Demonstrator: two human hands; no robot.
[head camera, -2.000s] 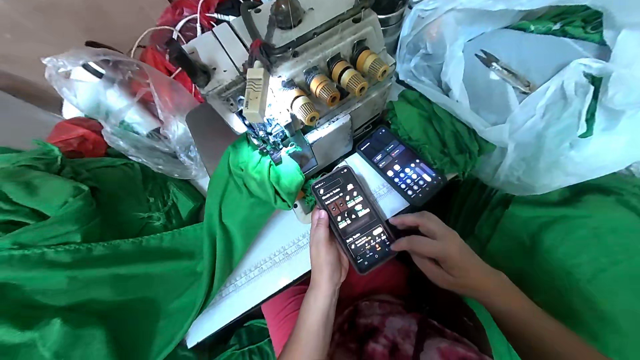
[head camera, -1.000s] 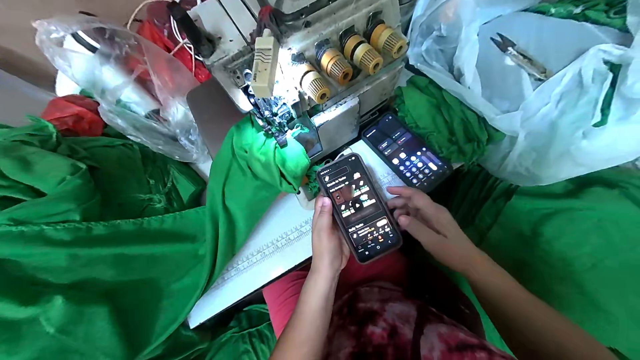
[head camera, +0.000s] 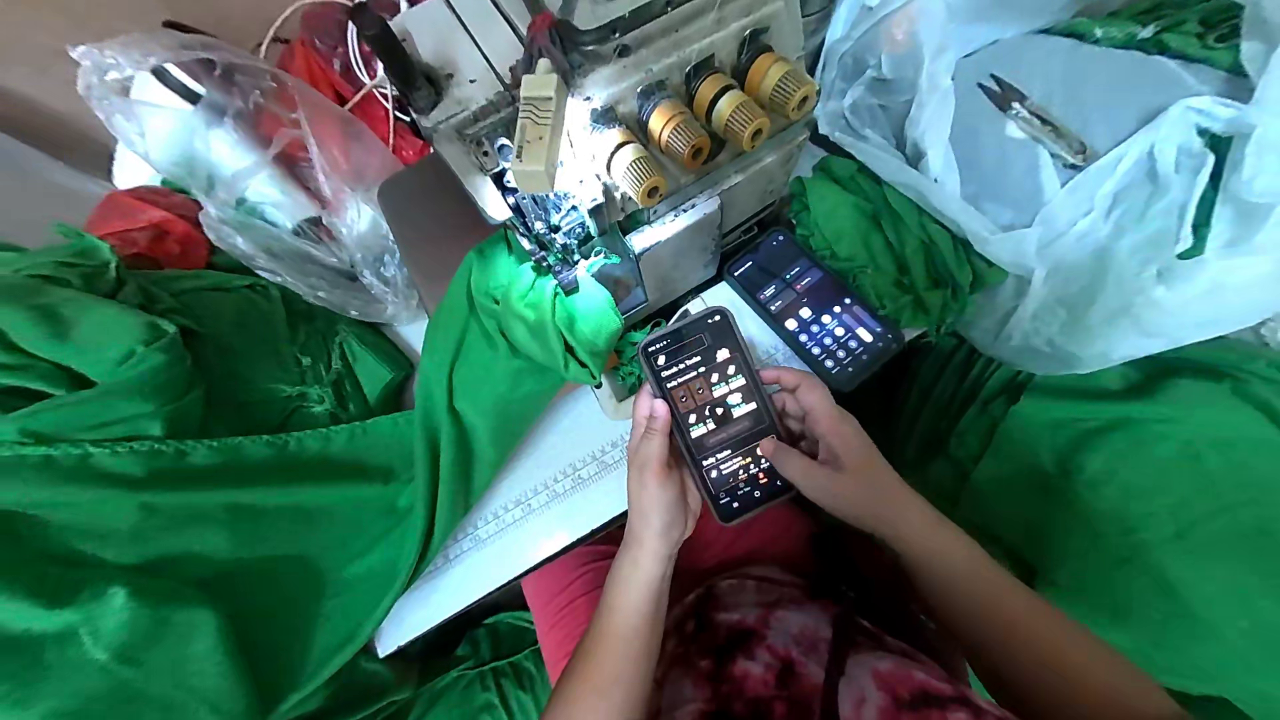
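My left hand (head camera: 660, 480) holds a smartphone (head camera: 715, 415) in a case along its left side, with its lit screen facing up. My right hand (head camera: 825, 445) is at the phone's right edge, fingers behind that side and the thumb over the lower part of the screen. A second smartphone (head camera: 812, 308), also lit, lies on the table to the upper right. Beyond both phones stands an overlock sewing machine (head camera: 665, 225), its lamp shining on the needle area. Green fabric (head camera: 520, 310) lies under the presser foot and hangs down to the left.
A measuring scale (head camera: 530, 495) runs along the white table edge. Green cloth (head camera: 200, 540) spreads at left, and more (head camera: 1150, 520) at right. Thread snips (head camera: 1035, 120) lie on a white plastic bag (head camera: 1110, 270). A clear plastic bag (head camera: 250, 170) holds a white thread cone at upper left.
My right hand has closed in on the phone, from apart from its right side to touching the edge, with the thumb over the screen. My left hand keeps its hold.
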